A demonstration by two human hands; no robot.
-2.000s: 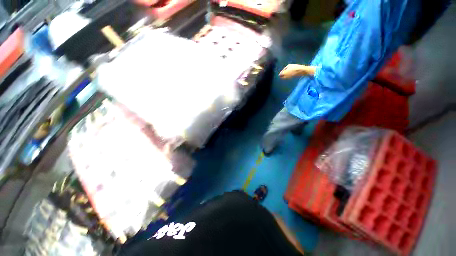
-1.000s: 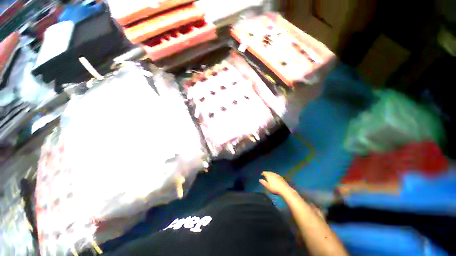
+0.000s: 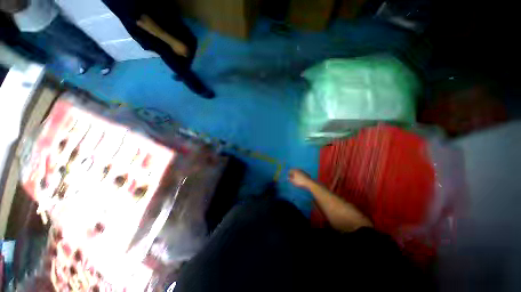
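My right hand [image 3: 298,178] hangs low in the middle of the head view, in front of my dark shirt and over the blue floor. It is small and blurred, with nothing visible in it; its fingers cannot be made out. My left hand is out of the picture. Film-covered trays [image 3: 103,165] with pink-red edges and rows of small dark parts lie at the left, strongly glared. Clear film hangs over their near side.
Stacked red foam trays [image 3: 374,177] stand close at the right of my hand. A green-wrapped bundle [image 3: 365,97] lies behind them. Two people stand at the upper left, one in dark clothes [image 3: 165,34]. Brown cartons [image 3: 228,17] stand at the back.
The view has swung right and forward along the trays. The large glared white sheet and the person in the blue smock have left the picture. The green bundle and red stack now show nearer the middle.
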